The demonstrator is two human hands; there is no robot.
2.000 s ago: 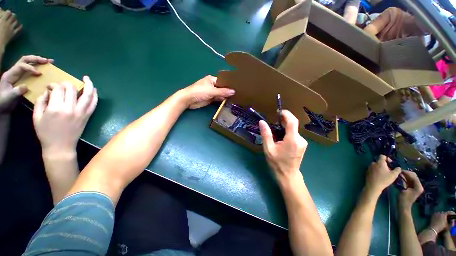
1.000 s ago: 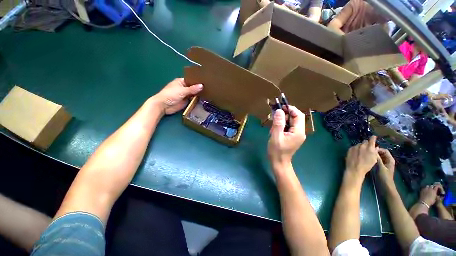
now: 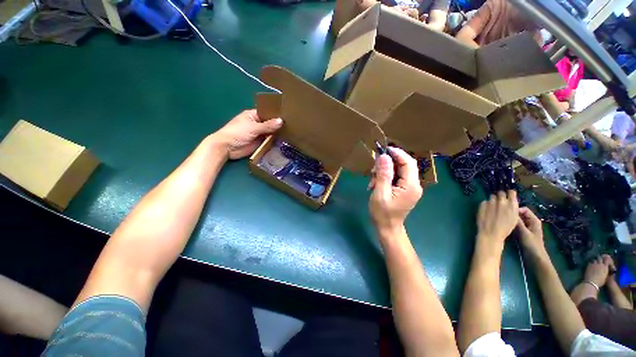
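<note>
An open brown mailer box (image 3: 296, 194) stands on the green bench in front of me, its lid raised at the back. Black cable (image 3: 305, 166) and a greyish item lie inside it. My left hand (image 3: 245, 134) grips the box at its left rear corner, thumb on the lid side. My right hand (image 3: 395, 183) is right of the box, raised, with its fingers pinched on a small dark connector (image 3: 381, 148). Most of that connector is hidden by the fingers. A second open mailer box (image 3: 430, 171) stands behind my right hand, partly hidden.
A closed mailer box (image 3: 47, 162) is at the left. A large open carton (image 3: 425, 78) stands behind. A black cable pile (image 3: 482, 162) and a neighbour's hands (image 3: 499, 217) are at the right. A white cord (image 3: 222, 54) crosses the bench top (image 3: 157, 97).
The view has shifted right, and the mailer boxes now show apart. The neighbour's hands have left the closed box at left. My right hand has moved from over the boxes, and its connector is tilted lower.
</note>
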